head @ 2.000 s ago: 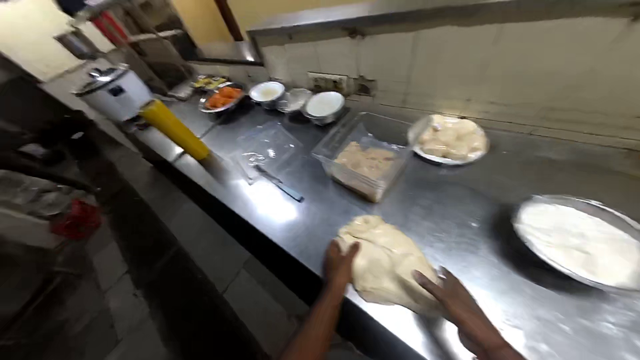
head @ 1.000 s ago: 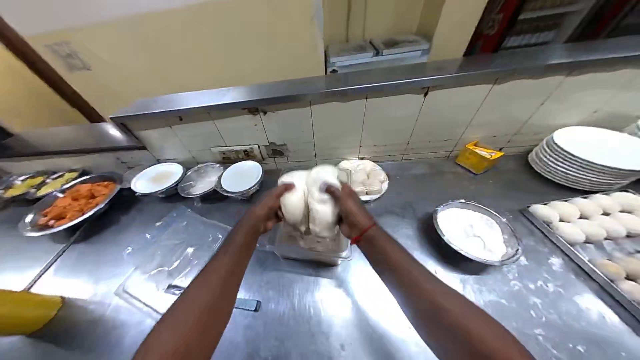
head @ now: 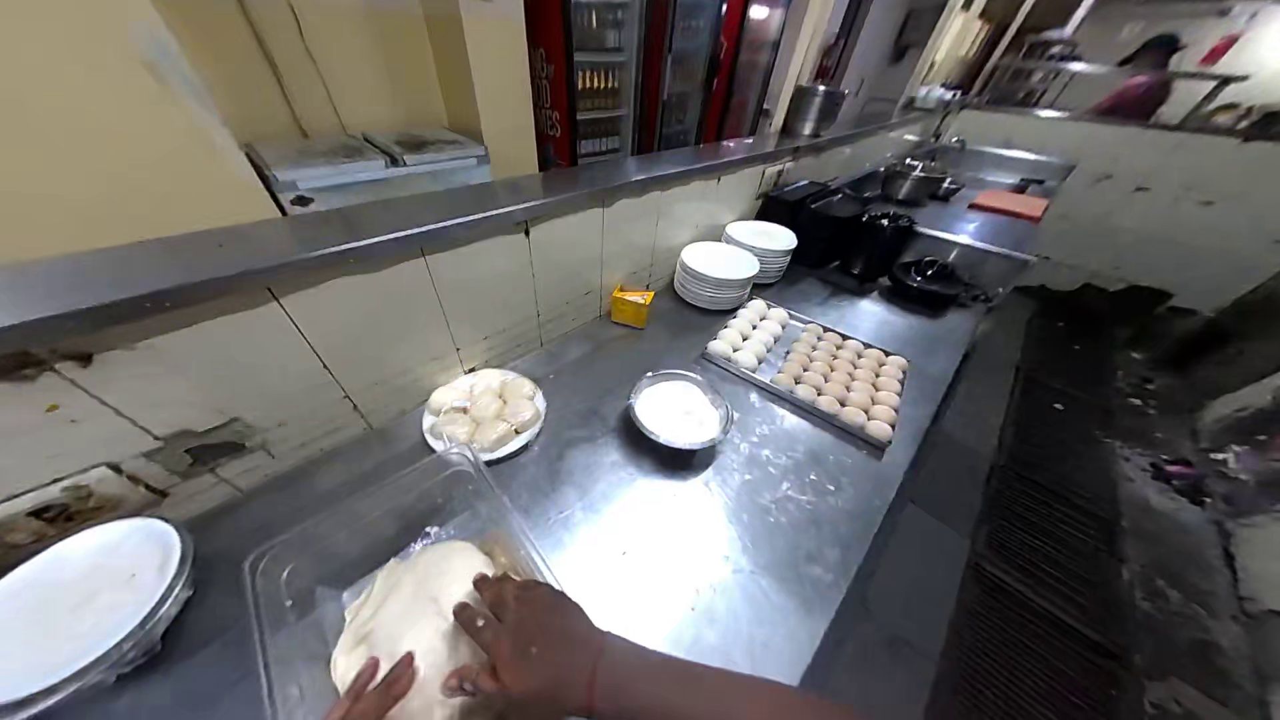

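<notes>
A large mass of white dough [head: 415, 610] lies inside a clear rectangular plastic tub [head: 262, 620] at the lower left. My right hand [head: 535, 640], with a red thread at its wrist, rests on the dough's right side with fingers bent. Only the fingers of my left hand [head: 378, 692] show at the bottom edge, touching the dough, slightly spread. Right behind the tub is a white plate [head: 540, 402] of dough pieces [head: 487, 405]. To its right stands a round metal bowl of white flour [head: 678, 410].
Dough balls [head: 830, 375] fill a metal tray [head: 800, 400] farther along the steel counter. Behind it are stacked white plates [head: 716, 275] and a small yellow container [head: 631, 307]. A covered round dish [head: 80, 605] sits at the left. A person [head: 1140, 85] stands in the far background.
The dough, held up over the tub in both my hands a second ago, now lies inside it with my hands on top. The view has turned right.
</notes>
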